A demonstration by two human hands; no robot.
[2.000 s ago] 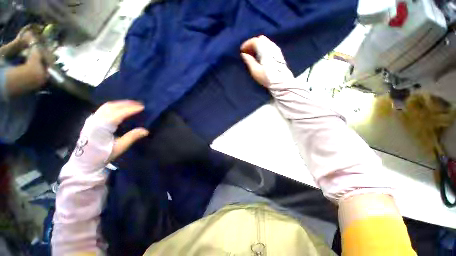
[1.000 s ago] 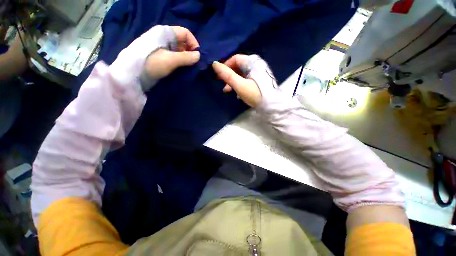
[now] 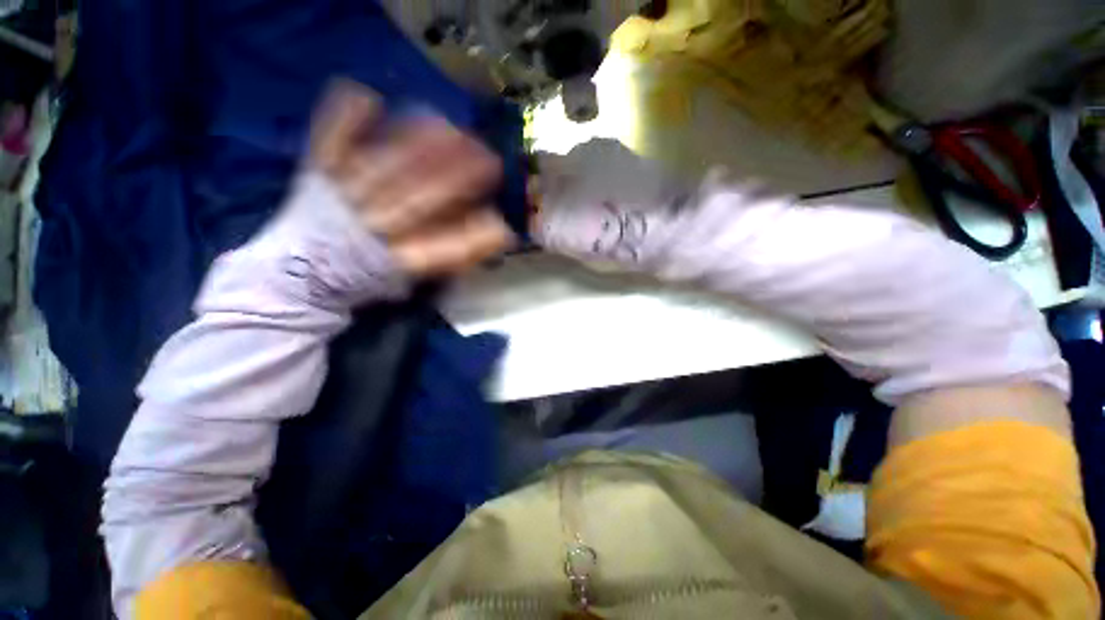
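Observation:
The navy-blue cloth (image 3: 158, 158) lies at the left and hangs over the table's front edge. My left hand (image 3: 418, 188) is motion-blurred over the cloth, left of the machine head; its fingers point right, and I cannot tell whether they grip the cloth. My right hand (image 3: 533, 200) is mostly hidden behind the left fingers and the cloth edge, near the bright lamp spot; its grip does not show. A darker, black-grey cloth (image 3: 364, 363) hangs below my left wrist.
The blurred machine head parts (image 3: 570, 55) are at the top centre. Yellow scraps (image 3: 776, 73) lie right of them. Scissors with a black loop (image 3: 969, 224) and red handles (image 3: 1000, 158) lie at the right. The white table edge (image 3: 654, 351) runs above my khaki-covered lap.
The view has swung right, bringing the machine and scissors toward the centre. My hands have left the pinched spot on the cloth and now overlap near the lamp spot.

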